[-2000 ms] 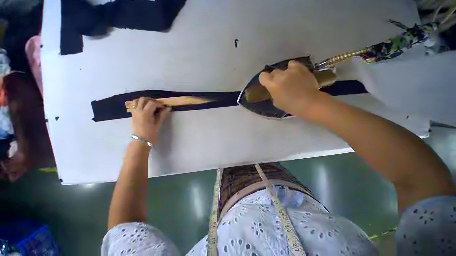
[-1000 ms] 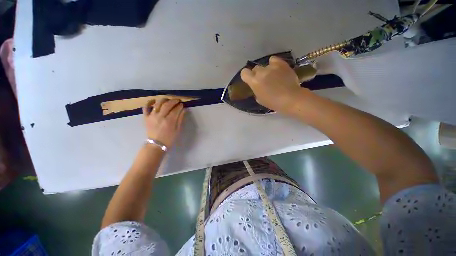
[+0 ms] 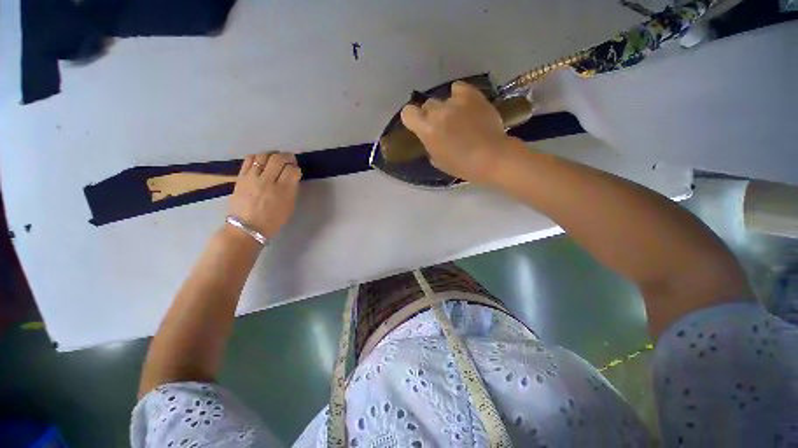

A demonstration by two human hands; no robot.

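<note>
A long navy-black fabric strip (image 3: 337, 161) lies across the white table, its wider angled end at the left. A tan template (image 3: 188, 183) lies on that wide part and runs under my left hand. My left hand (image 3: 269, 188) rests on the strip, fingertips along its far edge, pressing it flat. My right hand (image 3: 459, 131) grips the handle of a dark steam iron (image 3: 398, 129). The iron stands on the strip with its pale-rimmed tip pointing left. The strip shows again right of the iron. The template's right end is hidden.
The white table (image 3: 175, 289) ends close to my body. Dark cut cloth (image 3: 166, 16) lies at its far left. A gold ribbed hose (image 3: 542, 73) in camouflage cloth (image 3: 643, 42) runs from the iron to the upper right. Pale cloth (image 3: 700, 114) lies at the right.
The view has shifted, so the table items appear further left. My left hand has moved right along the strip from the template's left end. My right hand still holds the iron on the strip.
</note>
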